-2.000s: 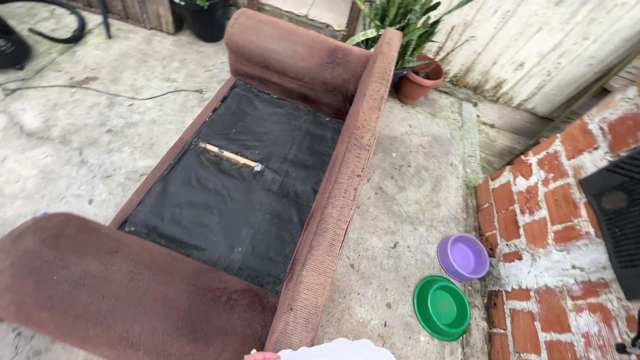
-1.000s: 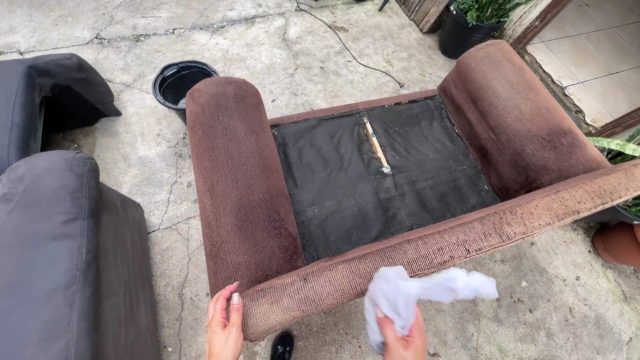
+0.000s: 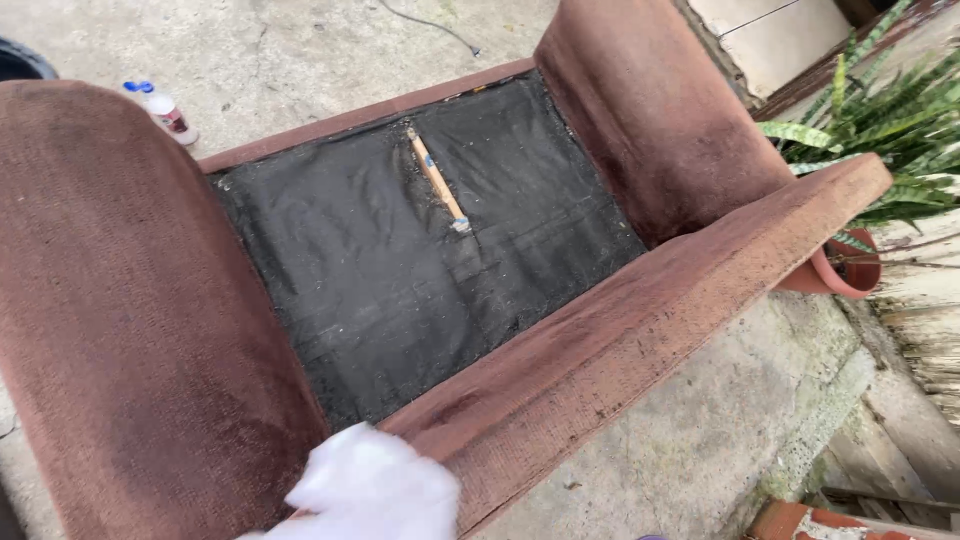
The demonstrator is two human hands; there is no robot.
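A white cloth, blurred, is bunched over the near left corner of a brown upholstered sofa frame. Only a sliver of skin, seemingly of my right hand, shows at the cloth's left edge; the cloth and the bottom edge of the view hide the rest. My left hand is out of view. Black fabric lines the seat area between the two padded arms, and a narrow wooden strip lies on it near the middle. Dark patches mark the brown upholstery.
Beyond the frame, a bottle with a blue cap stands on the concrete near a black tub. A cable lies farther back. At right are a terracotta-coloured pot with a leafy plant, and bricks lower down.
My left hand, at the sofa's near left corner a second ago, is out of view. The white cloth is now over that corner area. The view has swung and come closer.
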